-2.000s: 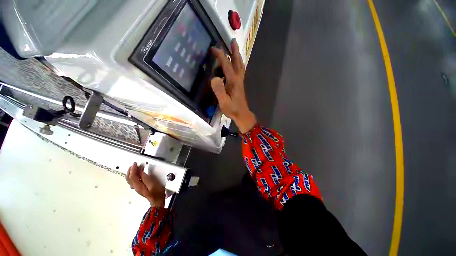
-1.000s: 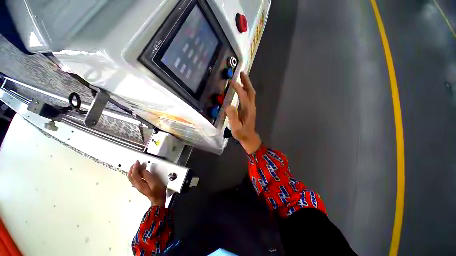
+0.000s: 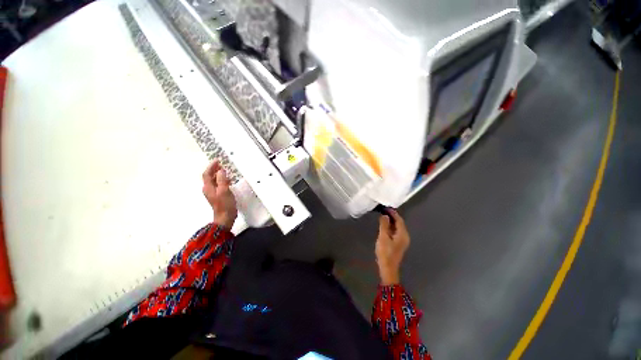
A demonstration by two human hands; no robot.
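The white spreading machine [image 3: 372,77] stands across the table, its touchscreen [image 3: 460,95] seen at a slant. My right hand [image 3: 391,242] is at the lower corner of the housing, with thumb and fingers around a small black knob [image 3: 381,209]. A strip of leopard-print fabric [image 3: 179,102] shows along the near side of the long white beam [image 3: 232,133]. My left hand [image 3: 221,197] rests on the table with its fingertips at the near end of that strip, fingers a little curled and holding nothing visible.
The off-white table [image 3: 91,162] bends across the left, with tick marks along its near edge. Red-orange fabric [image 3: 5,260] lies at the far left. A red button [image 3: 507,100] is on the housing's right side. A yellow line [image 3: 587,211] crosses the grey floor. Dark equipment stands at the top right.
The view has turned towards the table, and the fabric strip beside the beam shows wider. My right hand has left the control panel for the black knob. My left hand has moved off the beam's end.
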